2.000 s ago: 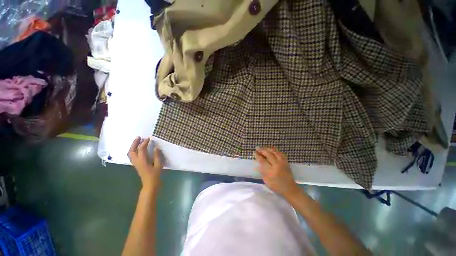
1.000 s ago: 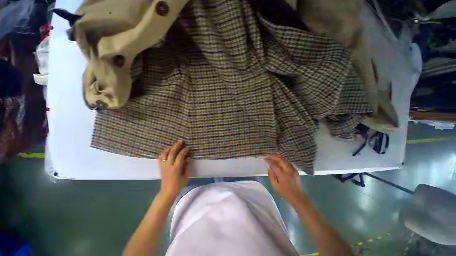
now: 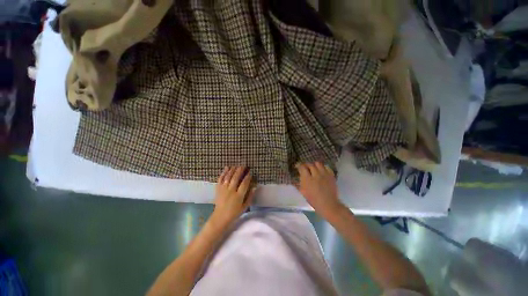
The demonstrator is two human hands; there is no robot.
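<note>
The brown and cream checked cloth (image 3: 214,127) lies spread on the white table, with its lower raw edge running near the table's front edge. My left hand (image 3: 234,186) rests on this edge near the middle, fingers slightly apart and pointing away from me. My right hand (image 3: 315,182) lies on the same edge further right, over the cloth's lower right corner. Whether its fingers pinch the cloth is hidden. The tan coat sleeve (image 3: 92,84) is bunched over the check at the left. More tan cloth (image 3: 399,87) lies behind at the right.
Dark loops, perhaps scissor handles (image 3: 418,182), lie near the right front corner of the white table (image 3: 116,180). A dark strip lies among the folds at the back. A grey rounded thing (image 3: 486,269) stands at the lower right. Part of a blue crate (image 3: 10,277) shows at the lower left.
My left hand has moved right along the edge, closer to my right hand. My right hand now covers the lower right corner, which showed before. The view has shifted right.
</note>
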